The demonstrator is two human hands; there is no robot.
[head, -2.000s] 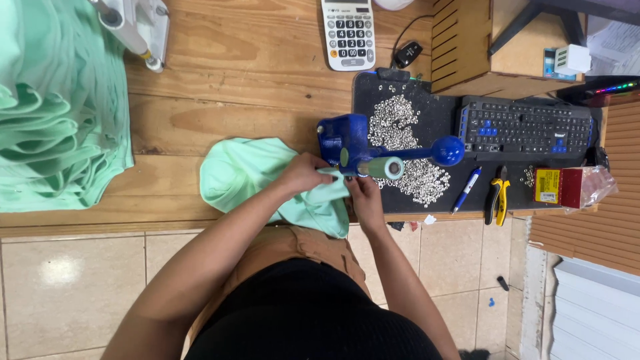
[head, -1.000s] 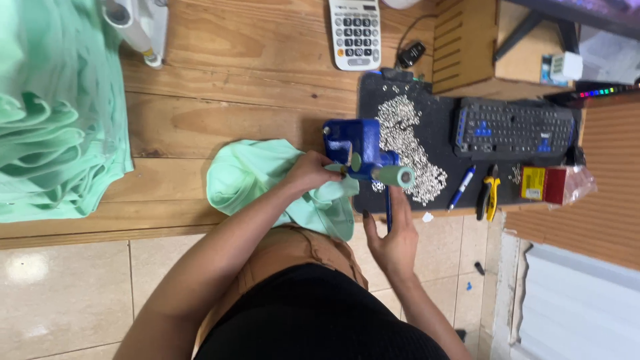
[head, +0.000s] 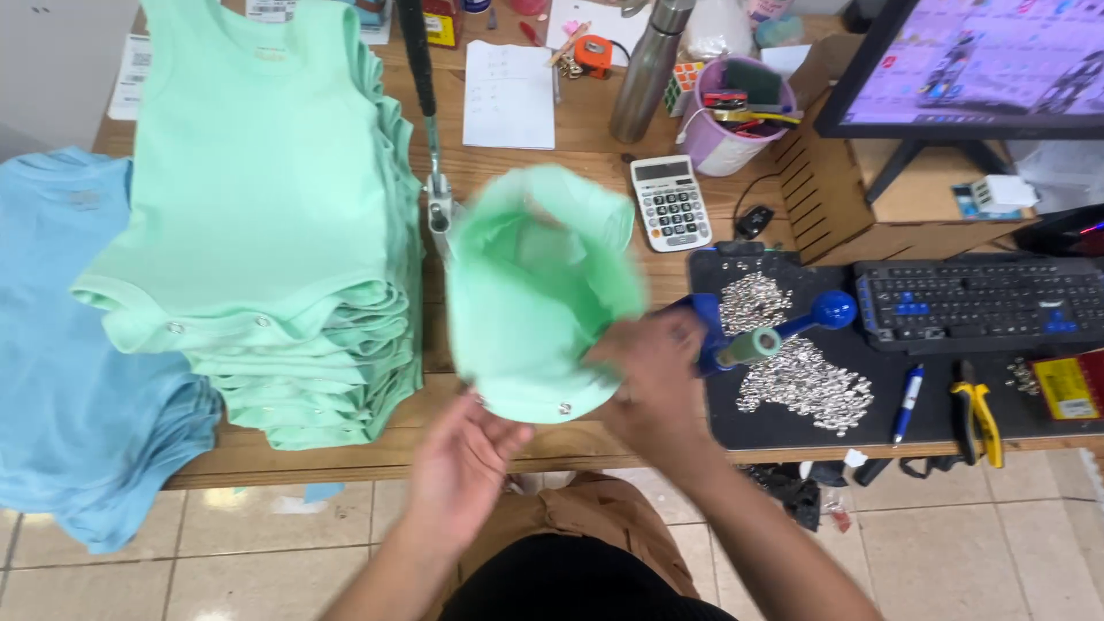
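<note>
A mint-green baby bodysuit, blurred by motion, is held up in front of me with its snap edge toward me. My left hand has its fingertips at the lower left corner of that edge, palm turned up. My right hand grips the right side of the garment. Just beyond the right hand stands a blue hand press with a ball-ended lever, partly hidden by that hand. To the left is a tall stack of mint-green bodysuits; metal snaps show on the top one.
Small metal snap parts lie heaped on a black mat beside a keyboard, a blue pen and yellow-handled pliers. A calculator, steel bottle and metal-and-black lever tool stand behind. Blue garments lie far left.
The mint-green garment has left the blue press and is now raised to its left, opened out. My right hand has moved from the press onto the garment. The view has shifted to show more of the table.
</note>
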